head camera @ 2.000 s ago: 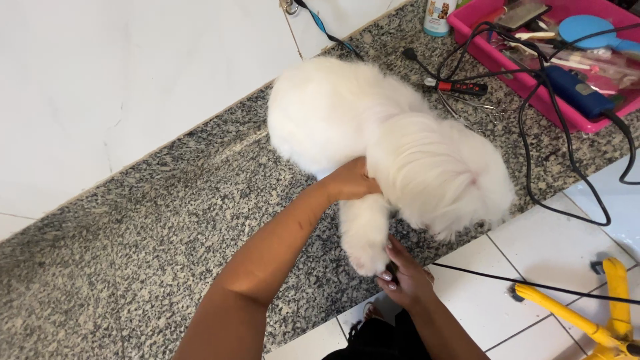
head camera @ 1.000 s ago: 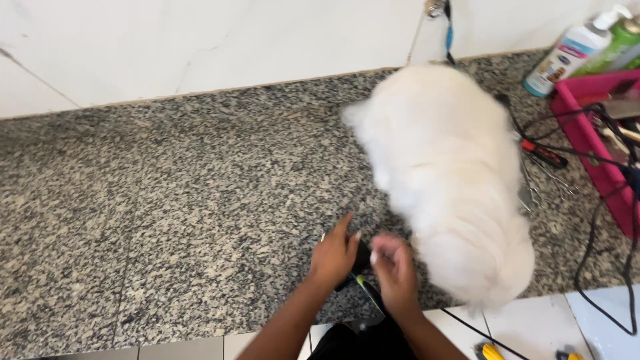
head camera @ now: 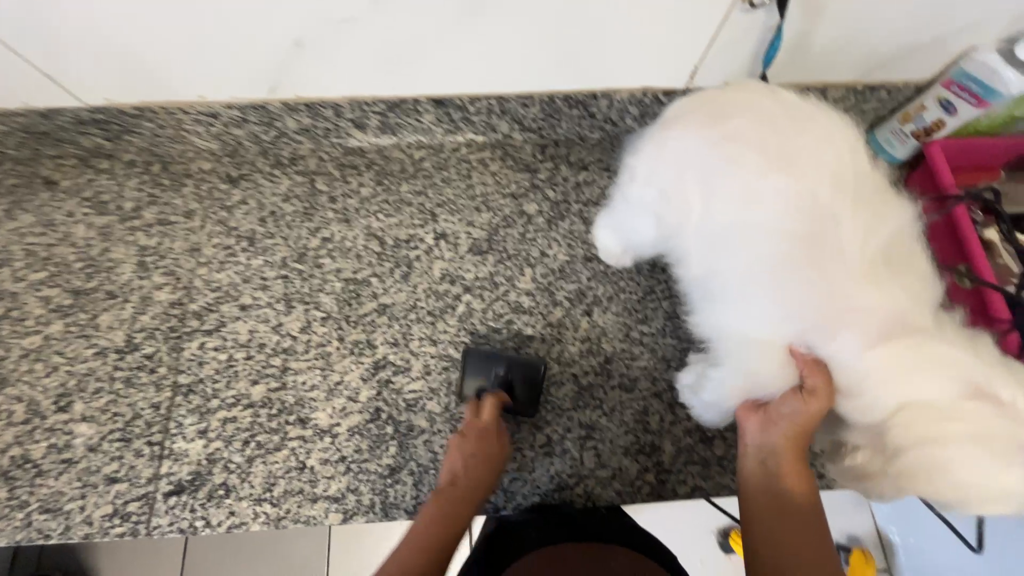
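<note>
A fluffy white dog [head camera: 784, 232] stands on the speckled granite counter [head camera: 320, 280], its head toward the lower right. Near the counter's front edge, my left hand [head camera: 480, 448] has its fingers on a black slicker brush [head camera: 504, 380] whose flat back faces up; the handle is hidden under the hand. My right hand [head camera: 788, 408] is closed around the upper part of the dog's front leg [head camera: 720, 384], thumb up against the fur. The dog's face is out of sight.
At the right stand a pink plastic tray [head camera: 972, 240] with tools and black cables, and a white and blue bottle [head camera: 936, 104]. White wall tiles [head camera: 360, 48] border the counter's back. Yellow parts [head camera: 860, 560] and a cable are below the front edge.
My hands, close together one second ago, have moved apart: the left to the black brush, the right onto the dog's front leg. The view has shifted.
</note>
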